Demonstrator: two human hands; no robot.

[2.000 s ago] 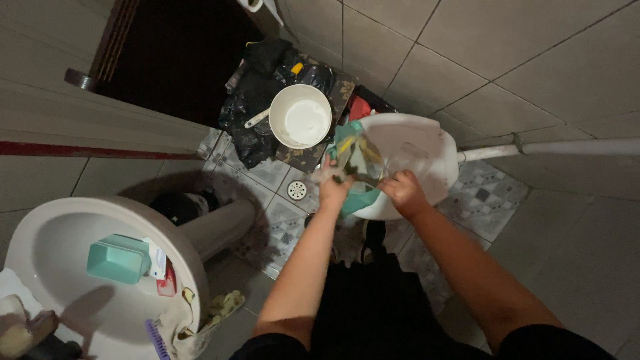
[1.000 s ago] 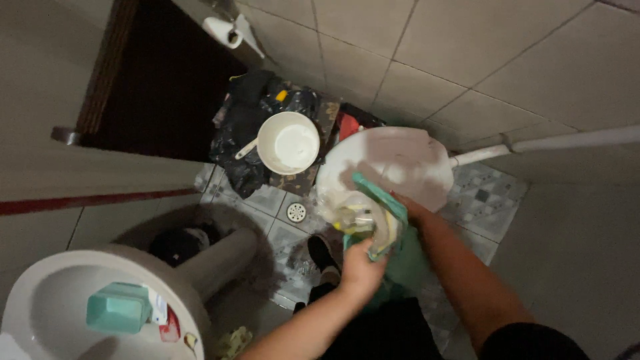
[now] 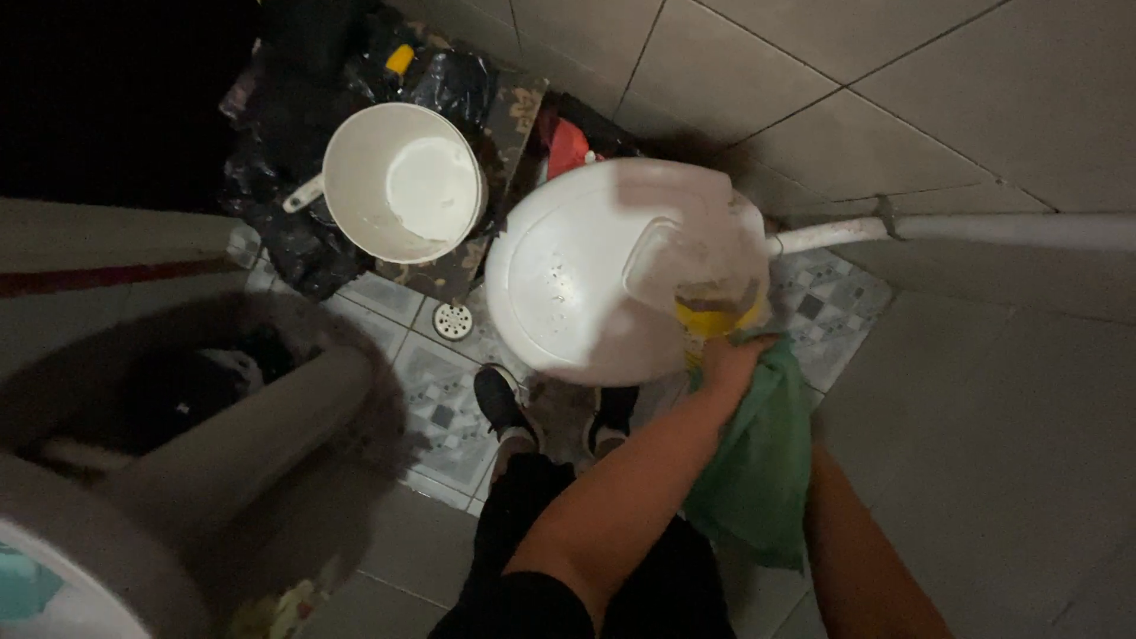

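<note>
My left hand point(image 3: 738, 362) is at the mouth of a green plastic bag point(image 3: 761, 470), with its fingers partly hidden by the bag and by yellow, blurred material point(image 3: 710, 318) beside them. The bag hangs down between my forearms, to the right of my legs. Behind the bag my right hand is out of sight; only the right forearm shows. Just beyond the hands stands a white toilet with its lid point(image 3: 568, 293) down and drops of water on it. What the yellow material is cannot be told.
A white handled pot point(image 3: 404, 182) stands on a patterned surface beside black plastic bags point(image 3: 293, 169). A round floor drain point(image 3: 453, 321) lies left of the toilet. At the lower left is a pedestal washbasin point(image 3: 89, 568); a white pipe point(image 3: 834, 234) runs right along the tiled wall.
Both hands have moved right, off the middle of the toilet, and the green bag now hangs lower between the forearms. The view has come closer to the floor.
</note>
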